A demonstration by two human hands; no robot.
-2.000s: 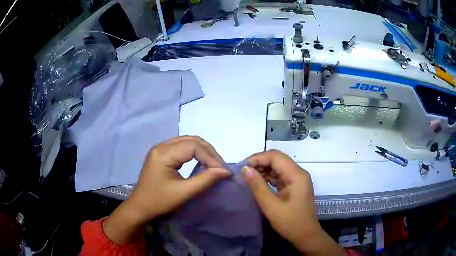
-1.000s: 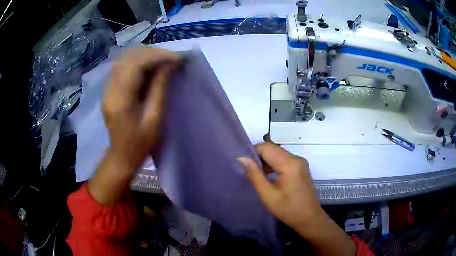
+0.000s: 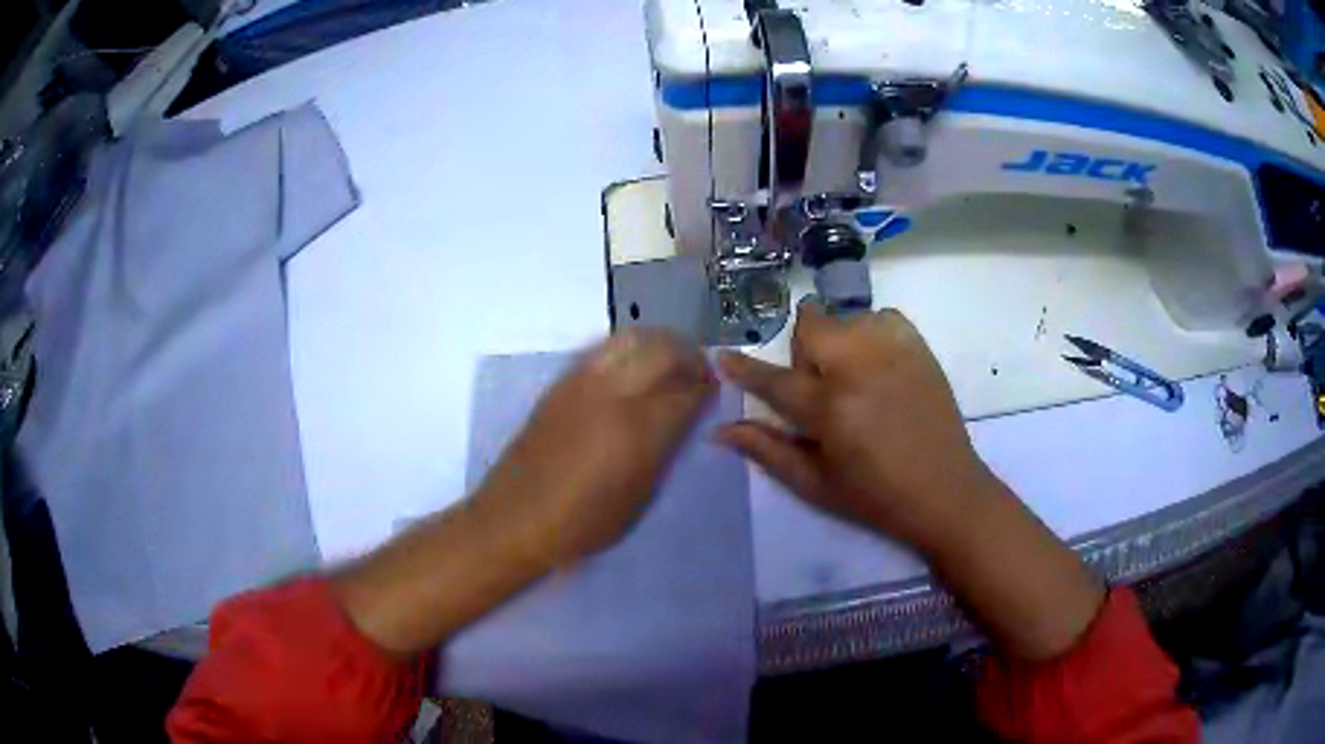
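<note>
A grey-lavender cut panel (image 3: 639,611) lies on the table below the presser foot area and hangs over the front edge. My left hand (image 3: 618,422) is on its upper part, fingers pinched at the top edge, slightly blurred. My right hand (image 3: 872,422) is just right of it, its thumb and index finger at the panel's right edge near the needle plate. The white sewing machine (image 3: 959,146) stands behind my hands. The fingers hide the panel's top corner, so I cannot tell whether it lies under the foot.
A stack of cut panels (image 3: 175,349) lies flat at the left of the table. Blue-handled thread snips (image 3: 1126,372) lie at the right, beside small metal parts (image 3: 1235,407). The ruler-marked front edge (image 3: 857,625) runs below. Clear plastic is at the far left.
Both hands have brought the panel from in front of the table to the needle area and laid it down. The view has moved closer to the machine, and the stack is uncovered.
</note>
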